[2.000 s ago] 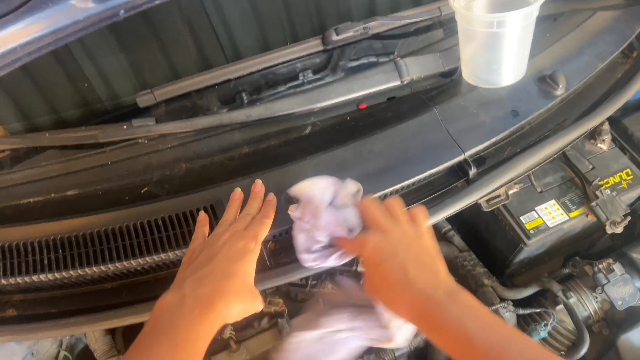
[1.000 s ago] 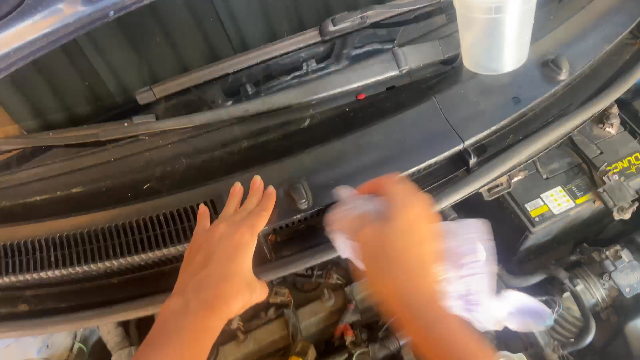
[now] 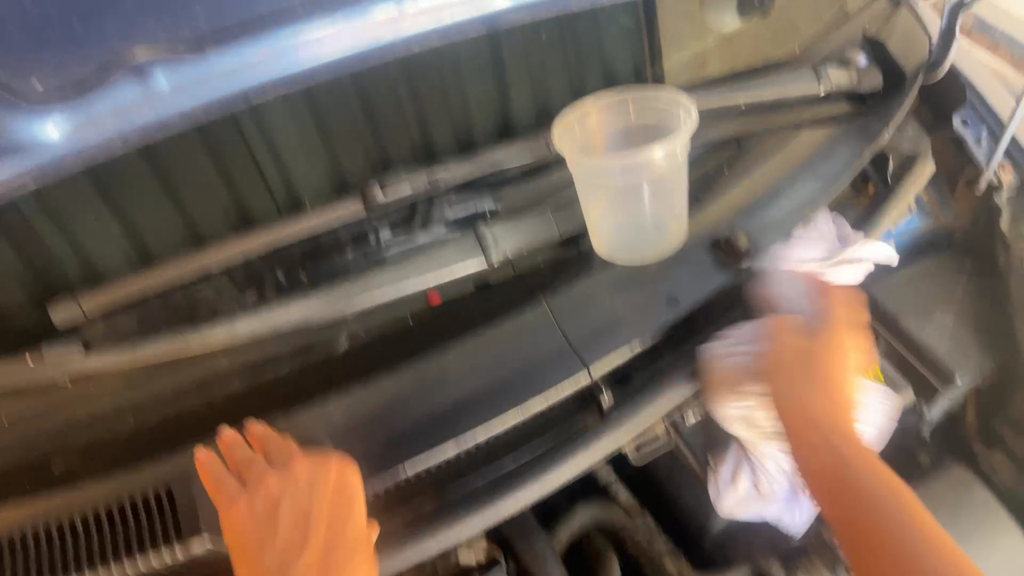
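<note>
My right hand (image 3: 816, 352), blurred, is closed on a white cloth (image 3: 760, 480) above the right part of the engine bay. Parts of the cloth stick out above and below the fist. On the black plastic cowl panel (image 3: 496, 360), near its left vent grille, my left hand (image 3: 292, 504) rests or hovers, fingers slightly apart and holding nothing. A translucent plastic tub (image 3: 632, 184) stands on the cowl, up and to the left of my right hand. What it holds is hard to tell.
Wiper arms (image 3: 320, 320) lie along the windshield base behind the cowl. A rubber seal (image 3: 552, 472) edges the engine bay. The raised hood's edge (image 3: 264, 64) crosses the top. The battery is mostly hidden behind the cloth and my right hand.
My right hand has moved with the cloth from the middle of the cowl to its right end, past the tub. The view has shifted to the right.
</note>
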